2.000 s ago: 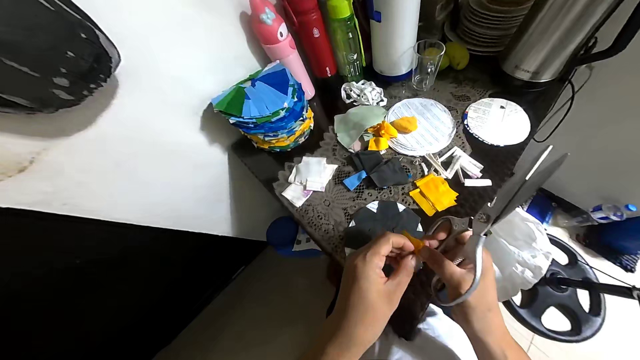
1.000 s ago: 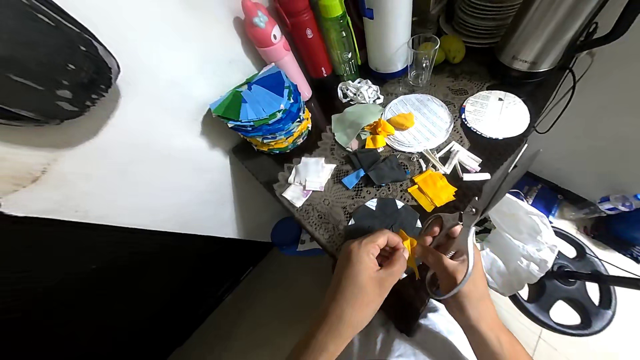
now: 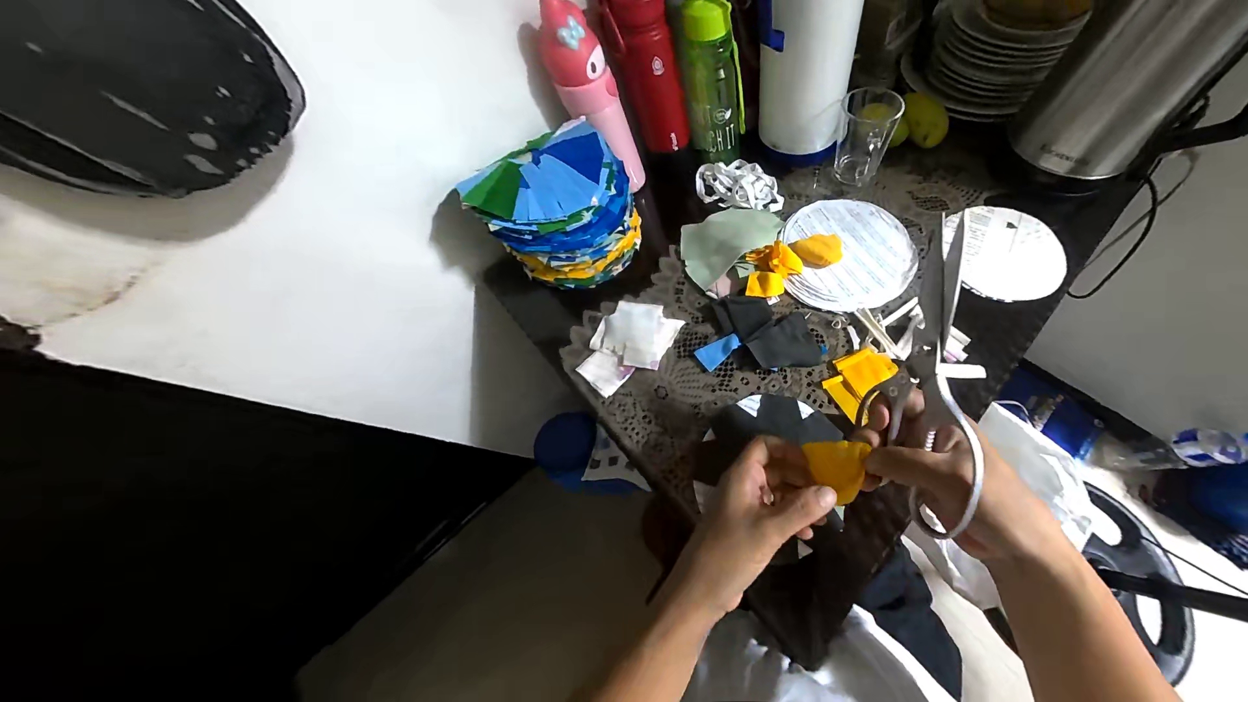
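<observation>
Between my two hands a small yellow fabric piece (image 3: 836,470) is held spread, above a round disc with black fabric pieces (image 3: 770,417) at the table's near edge. My left hand (image 3: 770,502) pinches its left side. With its fingertips my right hand (image 3: 941,468) grips the right side, and the same hand carries a pair of scissors (image 3: 946,380), blades pointing up and away, slightly parted. Just beyond lie yellow fabric pieces (image 3: 863,375), black fabric pieces (image 3: 780,336) and white fabric pieces (image 3: 639,334).
A stack of discs edged with coloured fabric (image 3: 565,210) stands at the table's left edge. White paper discs (image 3: 853,258), a glass (image 3: 868,136), several bottles (image 3: 658,83), stacked plates (image 3: 1004,49) and a steel kettle (image 3: 1092,88) occupy the far side. A lace cloth (image 3: 673,409) covers part of the dark table.
The yellow piece was narrow and bunched at my fingertips; now it is spread flatter between both hands. The scissors have turned to point more directly away.
</observation>
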